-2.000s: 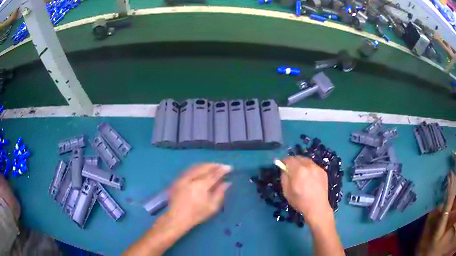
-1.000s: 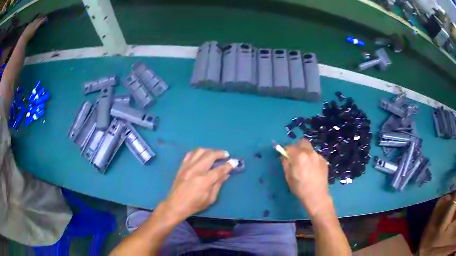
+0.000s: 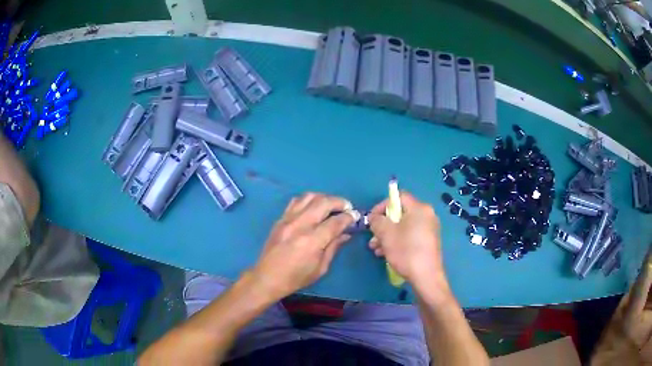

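My left hand [image 3: 304, 232] is closed on a grey handle housing [image 3: 360, 223], mostly hidden under my fingers, with only its end showing. White coverings show on my left fingertips. My right hand [image 3: 409, 239] holds a hand tool with a pale yellow handle [image 3: 394, 201], which stands nearly upright in the fist. My right fingertips are at the end of the housing, by a small dark piece; whether they pinch it I cannot tell. The heap of small black pieces [image 3: 509, 189] lies right of my right hand.
Loose grey housings [image 3: 166, 175] lie jumbled at left, blue parts [image 3: 57, 104] beyond them. A row of housings [image 3: 432, 82] stands along the far edge. More grey parts [image 3: 588, 232] lie at far right. A person's leg and a blue stool [image 3: 118, 300] are at left, another person's arm at right.
The camera view has shifted, so the bench appears higher. My right hand has moved from beside the black heap to the housing's end, and the tool has turned upright. My left hand still holds the housing.
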